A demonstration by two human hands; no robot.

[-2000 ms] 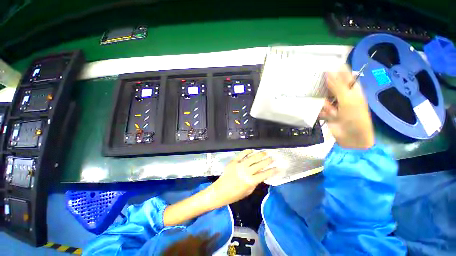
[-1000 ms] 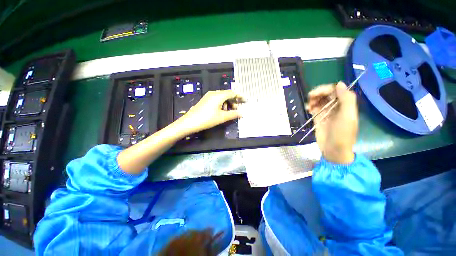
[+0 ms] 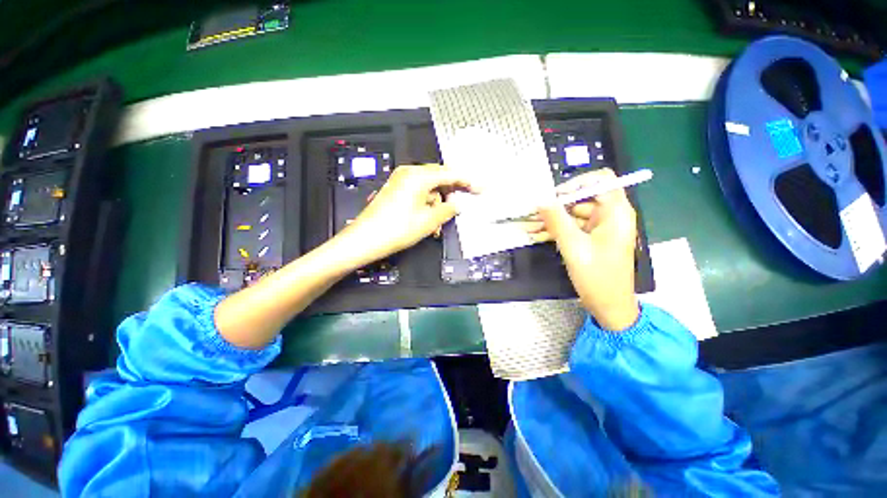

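Note:
A pale sticker sheet (image 3: pixel 496 146) with fine rows of lines lies tilted over the third pocket of the black foam tray (image 3: pixel 413 290). My left hand (image 3: pixel 413 204) pinches its left edge between thumb and fingers. My right hand (image 3: pixel 598 243) holds white tweezers (image 3: pixel 608 188), their thin tips over the sheet's lower part. Phone mid-frames sit in the tray pockets, one at the left (image 3: pixel 255 214), one beside it (image 3: pixel 362 173), one partly under the sheet (image 3: pixel 477 267) and one at the right (image 3: pixel 576 156), partly behind my right hand.
More pale sheets lie at the tray's front edge (image 3: pixel 530 336) and right corner (image 3: pixel 686 287). A blue reel (image 3: pixel 778 126) is at the right. Another foam tray (image 3: pixel 83 243) with frames stands at the left. A loose phone part (image 3: pixel 238 24) and a dark tray (image 3: pixel 798 27) are at the back.
My left hand has come from the tray's front edge to the sheet. The sheet now slants over the tray. My right hand has moved left, bringing the tweezers onto it.

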